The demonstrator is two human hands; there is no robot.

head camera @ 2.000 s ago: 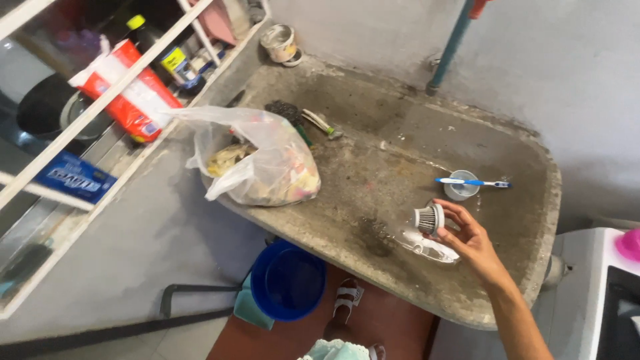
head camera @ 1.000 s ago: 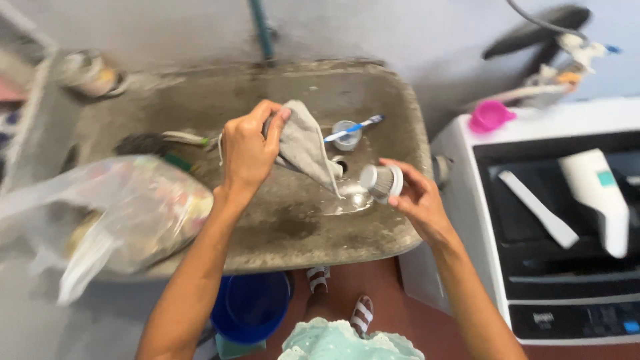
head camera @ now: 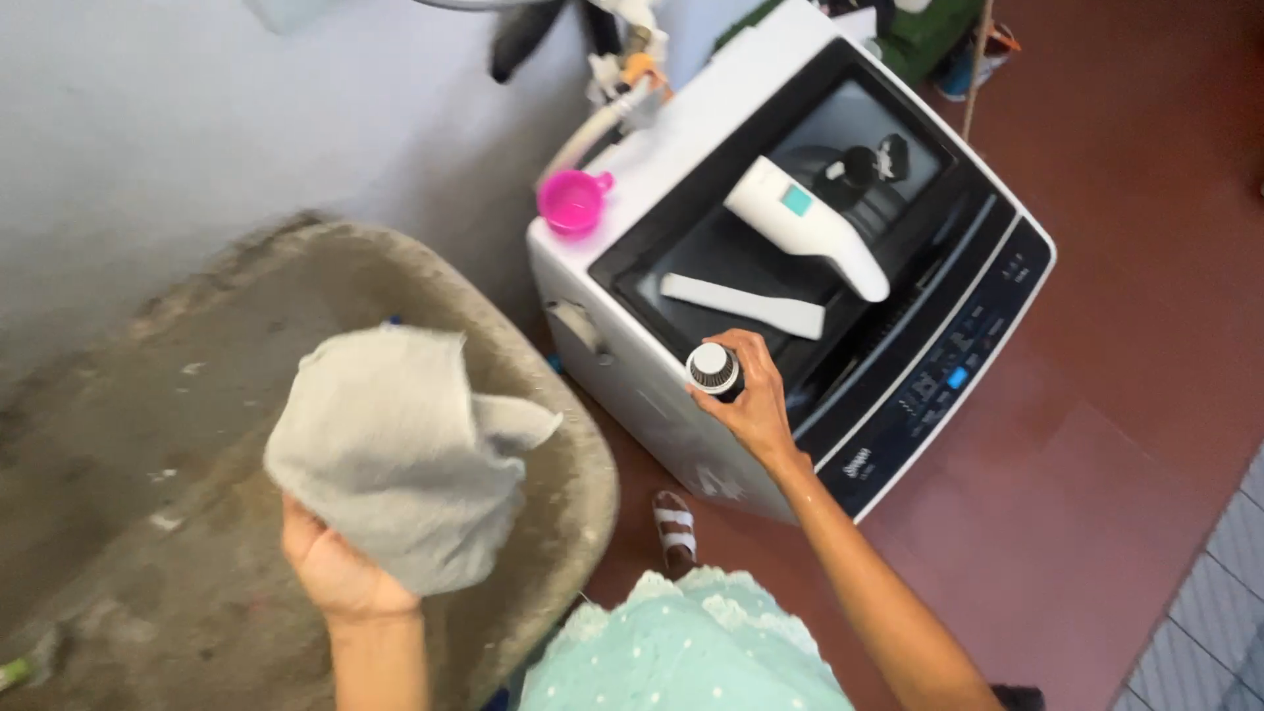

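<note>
A grey cloth (head camera: 395,444) lies over my left hand (head camera: 346,573), which holds it above the concrete sink (head camera: 597,484). Between the fingers of my right hand (head camera: 755,395) is a small round filter (head camera: 713,367) with a white cap and dark pleats, close to the near left edge of the washing machine (head camera: 632,385). On the machine's dark lid rest a white handheld vacuum body (head camera: 805,222) with a teal patch and a flat white nozzle attachment (head camera: 746,304). The cloth hides most of my left fingers.
A pink cup (head camera: 573,202) stands on the machine's back corner, near a hose and tap (head camera: 632,89) at the wall. A sandalled foot (head camera: 675,523) is on the red floor (head camera: 1047,474). A green-ended object (head camera: 20,671) lies in the sink at lower left.
The view has swung right toward the washing machine. My right hand has carried the filter from above the sink to the machine's edge. The cloth, pinched and hanging a second ago, now covers my left hand.
</note>
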